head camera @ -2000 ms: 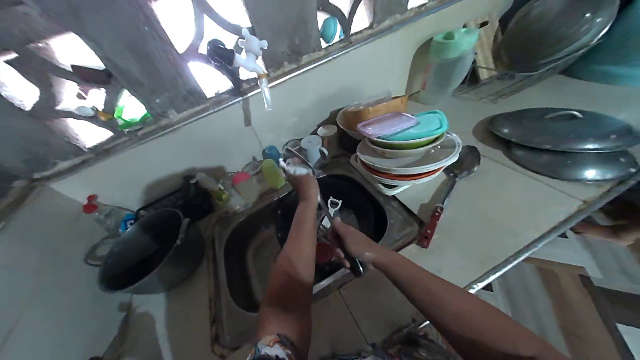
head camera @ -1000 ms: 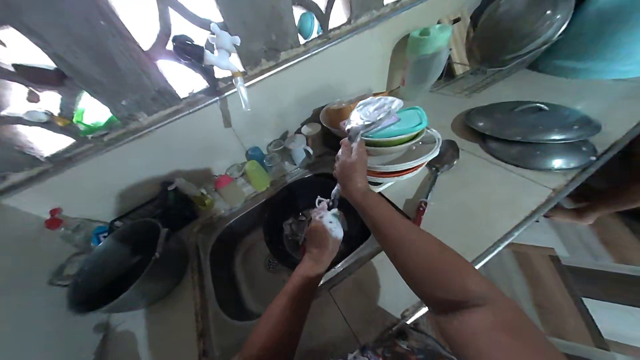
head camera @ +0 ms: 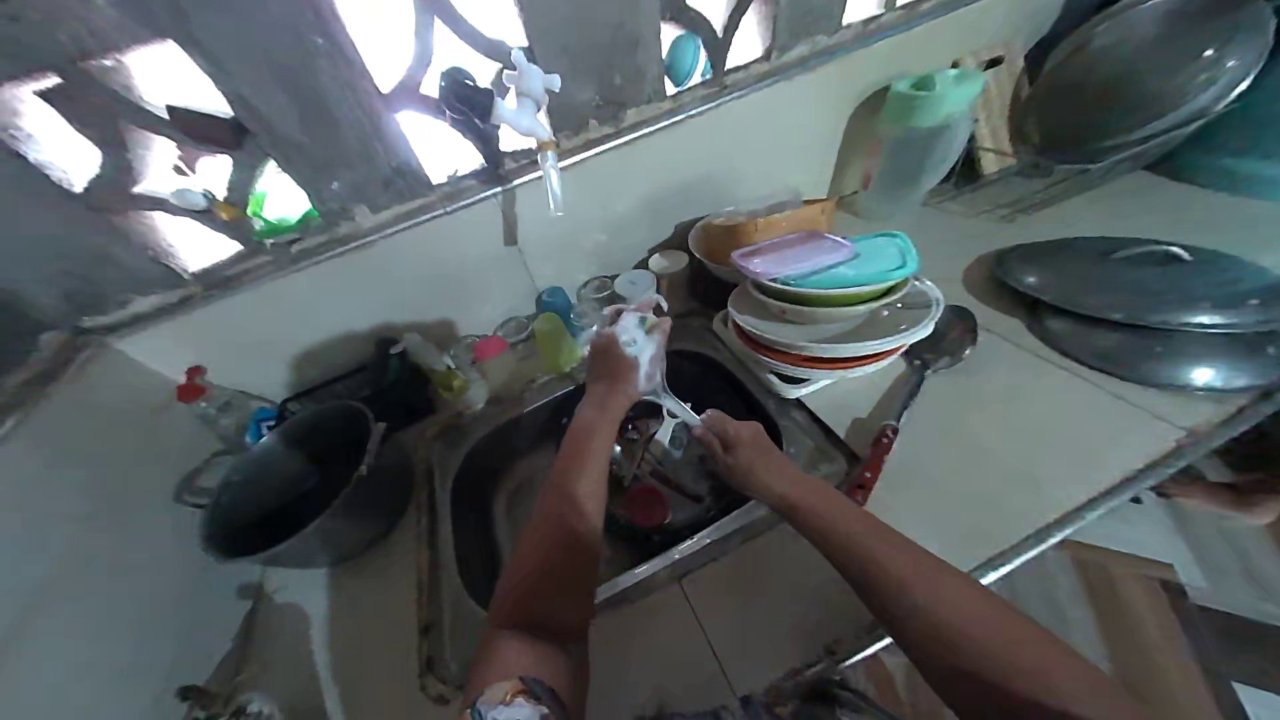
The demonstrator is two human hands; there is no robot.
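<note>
My left hand (head camera: pixel 622 362) is closed around a soapy sponge or cloth (head camera: pixel 640 340), pressed to one end of a light-coloured utensil (head camera: pixel 676 407). Lower and to the right, my right hand (head camera: pixel 735 448) grips the utensil's other end; its exact kind cannot be told. Both hands are over a dark basin (head camera: pixel 765 415) in the metal sink (head camera: pixel 505 500). Cutlery and a red item (head camera: pixel 645 506) lie in the basin beneath them. What each palm covers is hidden.
Cups (head camera: pixel 555 340) line the wall behind the sink. Stacked plates (head camera: pixel 925 310), a red-handled ladle (head camera: pixel 900 410) and pot lids (head camera: pixel 1150 285) are on the right. Left stand a large pot (head camera: pixel 290 490) and a bottle (head camera: pixel 225 405). A tap (head camera: pixel 530 105) juts from the wall. Another person's arm (head camera: pixel 1220 495) shows far right.
My right hand has come down from beside the plate stack to the basin. My left hand has moved up from the basin towards the cups. A shiny utensil seen above the plates is no longer there.
</note>
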